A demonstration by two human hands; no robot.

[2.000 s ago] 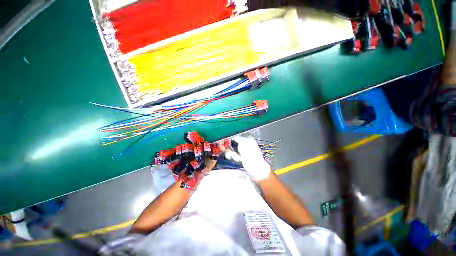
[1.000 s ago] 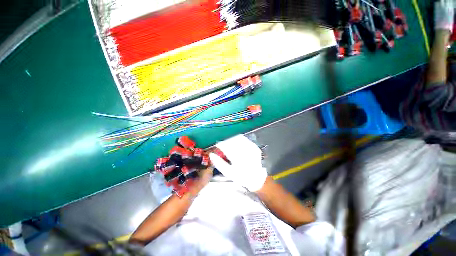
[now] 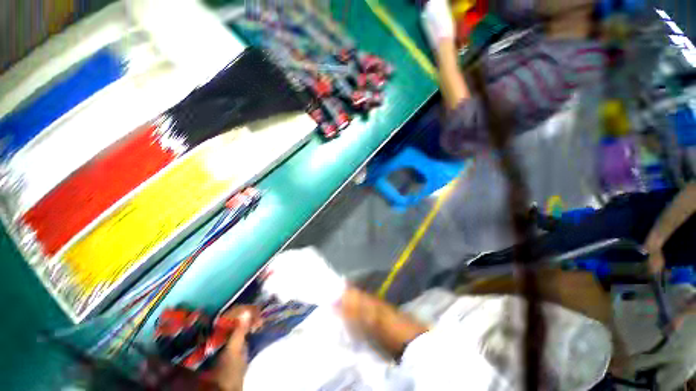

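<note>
My left hand [image 3: 233,344], bare and blurred, holds a cluster of red-and-black connector housings [image 3: 183,332] at the bench's near edge. My right hand [image 3: 301,276], in a white glove, is just right of it, over the wires [image 3: 284,315] that run from the cluster; its fingers are blurred and I cannot tell whether it grips them. A part-assembled harness [image 3: 243,200] lies on the green bench by the tray, its coloured wires trailing to the lower left.
The wire tray [image 3: 114,284] holds yellow, red, black and blue wires. Harness bundles [image 3: 336,99] lie beyond its right end. A blue stool [image 3: 416,177] stands below the bench edge. A person in a striped sleeve [image 3: 465,126] is at the bench; another person's arm [image 3: 671,221] shows far right.
The view has swung to the right and tilted, so the bench now runs diagonally. Both hands appear lower and further left in the picture; the left still holds the housings.
</note>
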